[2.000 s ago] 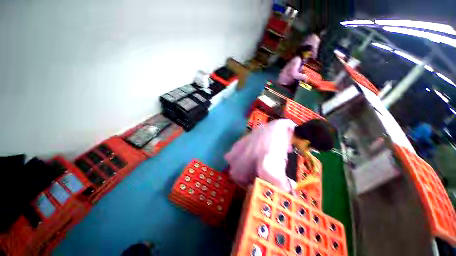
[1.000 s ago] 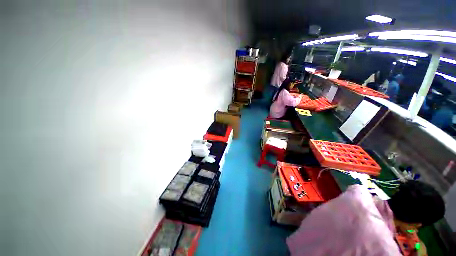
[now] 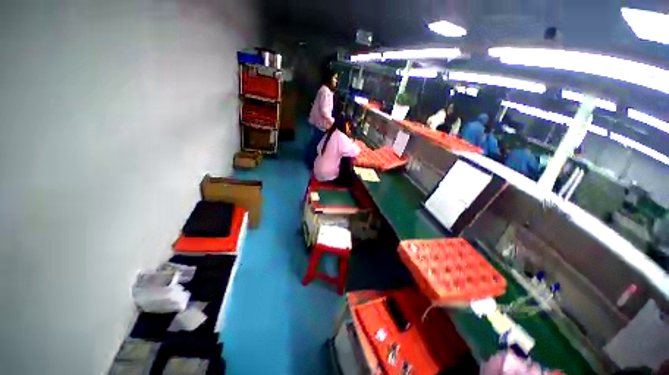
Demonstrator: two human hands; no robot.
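Neither of my hands is in the picture. Nearest in front of me, an orange tray (image 3: pixel 451 269) with a grid of pockets lies on the green-topped bench (image 3: pixel 396 207). Below bench level, an orange tray (image 3: pixel 411 333) holds a small black rectangle and a few small shiny parts. Pale papers or packets (image 3: pixel 506 327) lie beside the bench tray. A pink sleeve or shoulder of a person (image 3: pixel 510 364) shows at the bottom edge, cut off.
A red stool with white seat (image 3: pixel 334 238) stands in the aisle. Two people in pink, one seated (image 3: pixel 336 152), are farther along the bench. Black trays (image 3: pixel 198 282) and a cardboard box (image 3: pixel 233 192) line the left wall. A shelf rack (image 3: pixel 260 102) stands behind. A framed sheet (image 3: pixel 458 192) leans on the partition.
The view has turned to the right and up along the bench. The nearby person in pink has dropped almost out of the bottom edge. The tray stacks seen earlier are out of view.
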